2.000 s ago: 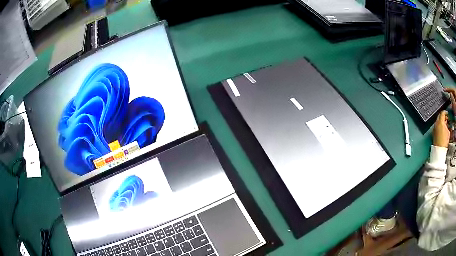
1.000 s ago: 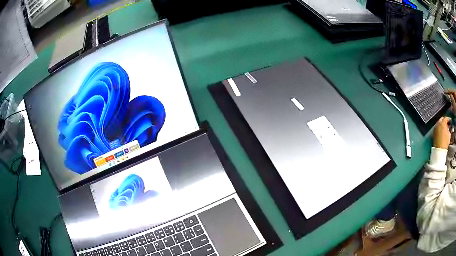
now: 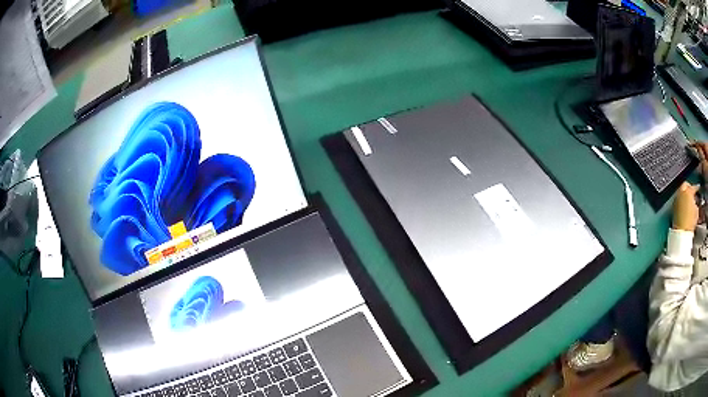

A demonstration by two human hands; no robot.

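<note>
The dual-screen laptop (image 3: 341, 225) lies open at the left on a black foam mat (image 3: 423, 372). Its main display (image 3: 225, 93) is lit with a blue swirl desktop and a small row of coloured tiles low on it. The secondary display (image 3: 295, 256) shows a smaller copy of the swirl in its middle part and a bright reflection. Below are the keyboard (image 3: 264, 372), cut by the bottom edge, and the dark touchpad (image 3: 353, 353). Neither of my hands is in view.
A closed grey second laptop (image 3: 419, 186) with white labels lies to the right on black foam. Stacked laptops (image 3: 536, 19) are at the back. At far right, another person's hand (image 3: 685, 205) is by a smaller-looking open laptop (image 3: 629, 124). A white cable (image 3: 621, 186) and black cords (image 3: 71, 376) lie on the green bench.
The small tile row low on the main display differs slightly between frames. The camera view has shifted very slightly. The laptops have not moved.
</note>
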